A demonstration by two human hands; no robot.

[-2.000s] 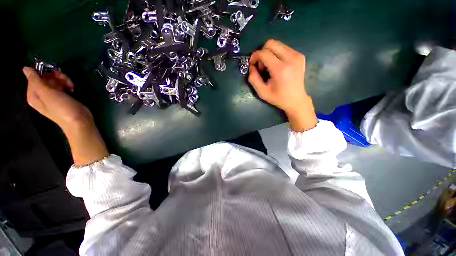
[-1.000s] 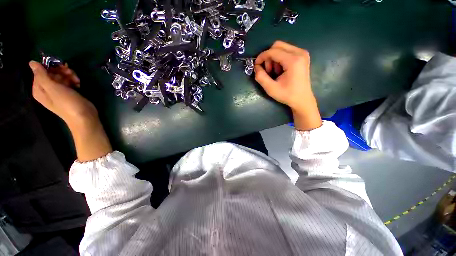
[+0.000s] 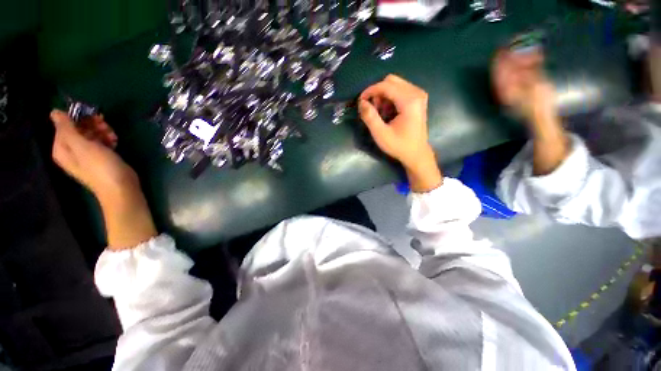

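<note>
A big pile of silver spring clips (image 3: 250,80) with black strips among them lies on the green bench; the picture is blurred. My left hand (image 3: 85,148) is at the far left, left of the pile, with its fingers around a silver clip (image 3: 81,110). My right hand (image 3: 398,119) is at the right of the pile, its thumb and forefinger closed together near a silver clip (image 3: 339,112). Whether my right fingertips grip that clip cannot be made out.
The green bench (image 3: 246,199) has its near edge before me. Another person's hand (image 3: 520,76) is blurred at the right. A white and red item (image 3: 412,9) and more clips (image 3: 489,10) lie at the far side. A blue stool (image 3: 475,185) stands below.
The view has shifted, showing more of the bench's far side. Another person's hand has come in at the right. My left hand still holds its clip; my right hand stays beside the pile.
</note>
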